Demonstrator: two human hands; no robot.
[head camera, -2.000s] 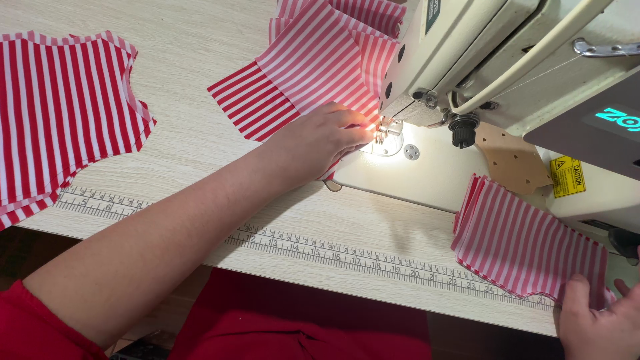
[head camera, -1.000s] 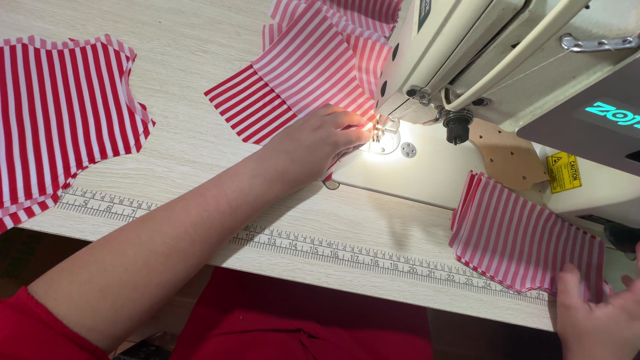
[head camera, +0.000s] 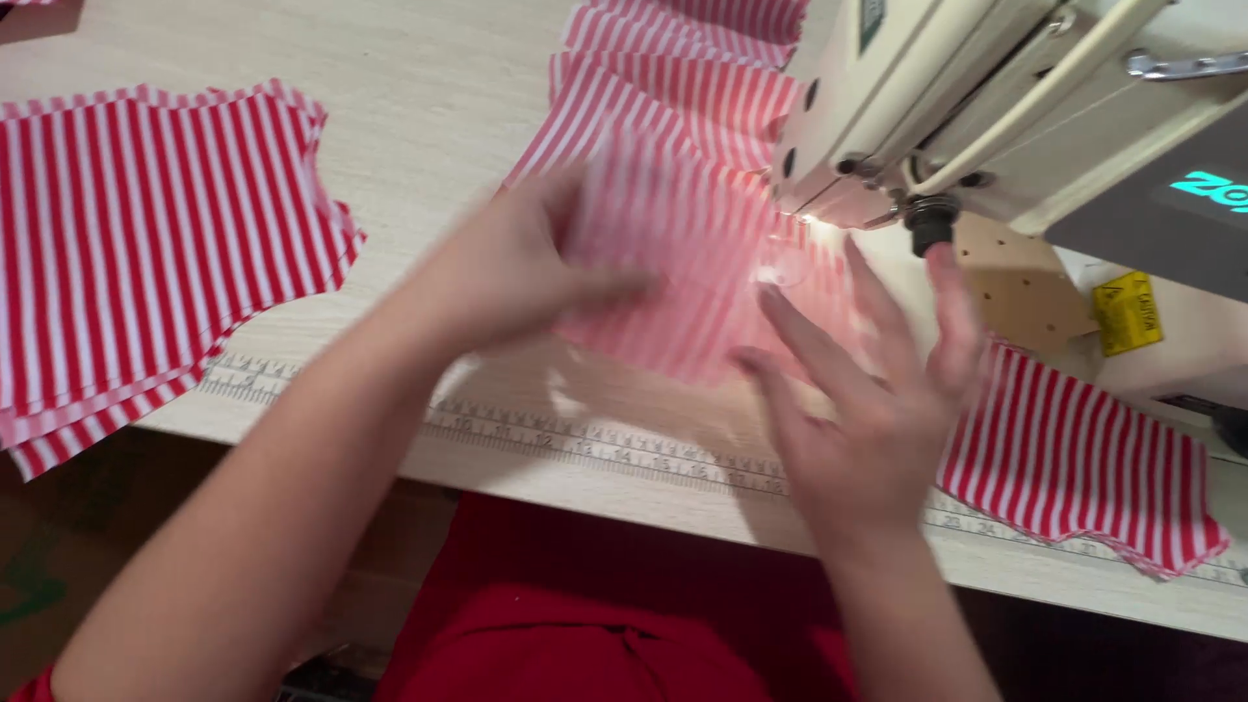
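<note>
My left hand (head camera: 526, 263), blurred, grips the left edge of a red-and-white striped fabric piece (head camera: 673, 263) between thumb and fingers, just in front of the sewing machine head (head camera: 877, 107). The piece is blurred too and lies partly under the lit needle area. My right hand (head camera: 858, 390) is spread over its right part, fingers apart; whether the fingertips touch the cloth cannot be told. More joined striped fabric (head camera: 673, 97) lies gathered behind, left of the machine head. The presser foot is hidden by glare.
A stack of striped cut pieces (head camera: 156, 244) lies at the left. Another striped stack (head camera: 1082, 458) is at the right, over the printed ruler tape (head camera: 624, 453) along the table's front edge. A tan perforated piece (head camera: 1014, 283) and a yellow caution label (head camera: 1128, 312) are beside the machine.
My right hand has moved left from the right-hand stack to the needle area. A striped piece now lies in front of the needle, and my left hand has shifted left from the presser foot.
</note>
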